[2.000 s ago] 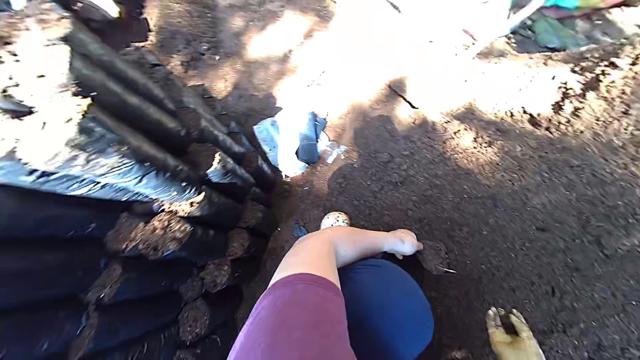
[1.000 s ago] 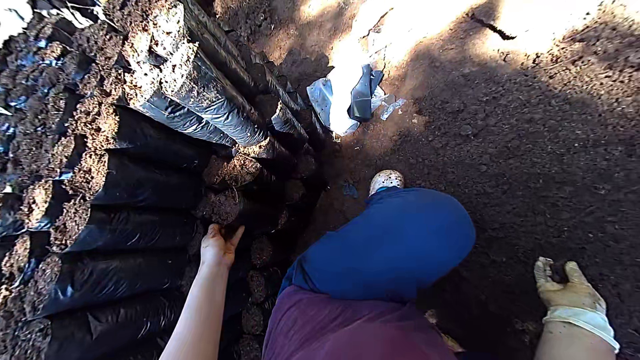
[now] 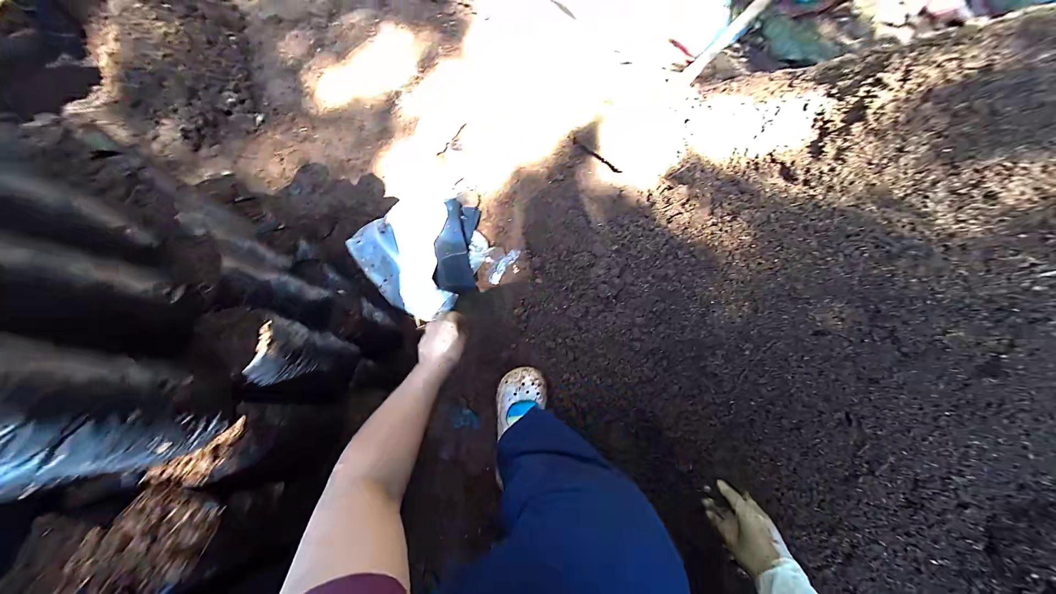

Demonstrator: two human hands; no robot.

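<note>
My left hand (image 3: 441, 340) reaches out at the near end of a white plastic sheet (image 3: 375, 256) and a pile of black plastic bags (image 3: 454, 252) on the ground. Its fingers are blurred, so whether it grips anything cannot be told. My right hand (image 3: 742, 528), in a soiled glove, is over the dark soil (image 3: 792, 346) at the lower right, thumb and fingers apart and nothing visible in it. Black plastic bags filled with soil (image 3: 91, 371) stand in rows on the left, blurred.
My shoe (image 3: 520, 396) is on the ground between the filled bags and the loose soil. A small stick (image 3: 596, 155) lies farther off at the sunlit edge. A pale pole (image 3: 730, 37) and colored material (image 3: 796, 37) are at the upper right.
My left hand has left the side of the filled bags, where it was a second ago, and has moved forward to the loose plastic. The view has swung considerably.
</note>
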